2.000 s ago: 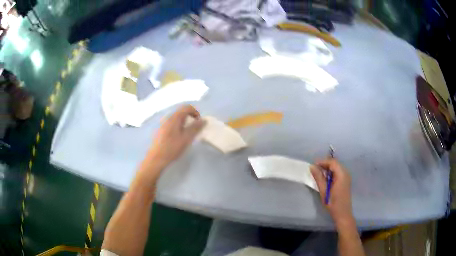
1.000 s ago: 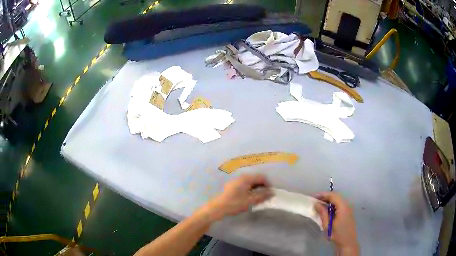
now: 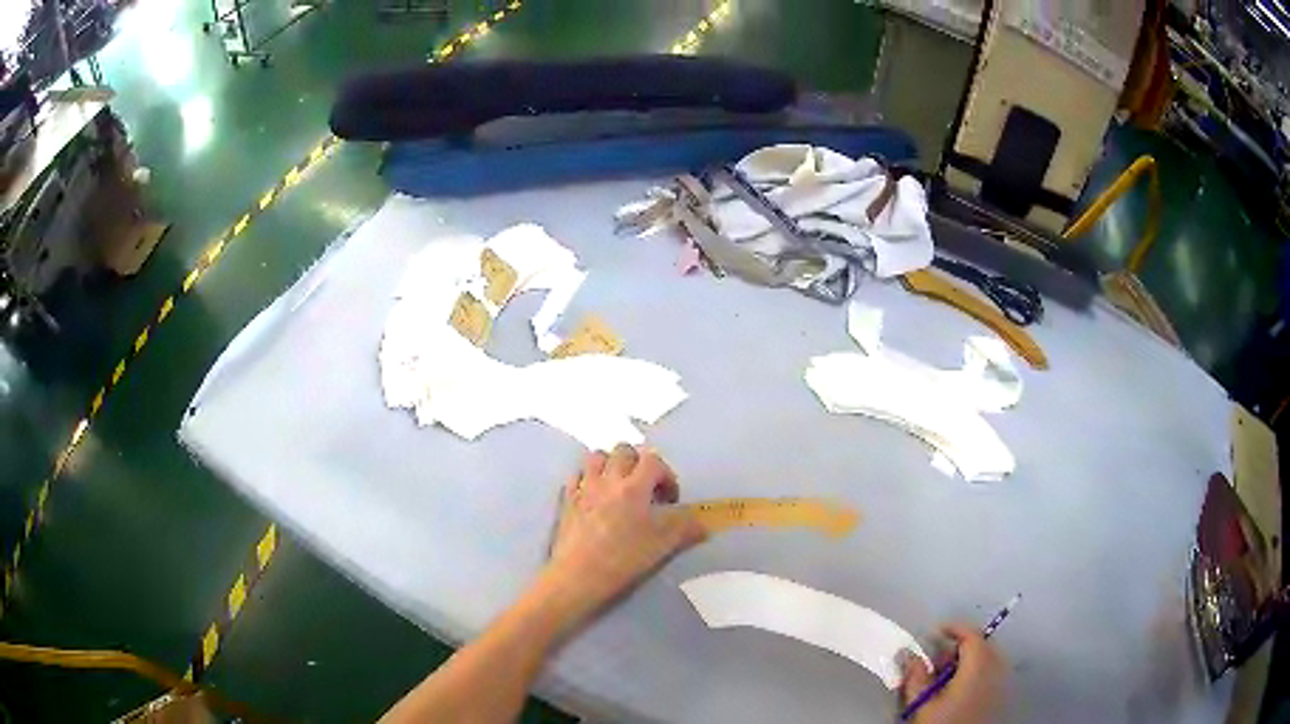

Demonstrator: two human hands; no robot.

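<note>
A white curved collar piece (image 3: 792,611) lies on the table near its front edge. My right hand (image 3: 956,679) is at its right end, fingertips on the fabric, and holds a thin blue-purple pencil (image 3: 976,648) pointing up and right. The tan-brown curved marking template (image 3: 778,515) lies just beyond the collar piece, apart from it. My left hand (image 3: 623,512) is over the template's left end, palm down, and hides that end; whether the fingers grip it cannot be told.
A loose white pile (image 3: 467,375) with small pattern cards (image 3: 470,318) lies left. A white stack (image 3: 920,403) lies right of centre. Crumpled scraps (image 3: 821,212), an orange-brown arc (image 3: 976,314) and scissors (image 3: 997,290) are at the far edge. An iron (image 3: 1225,580) stands at right.
My left hand has let go of the white piece and moved left to the template's end. The white piece now lies flat. The view has shifted, and the pencil is more tilted.
</note>
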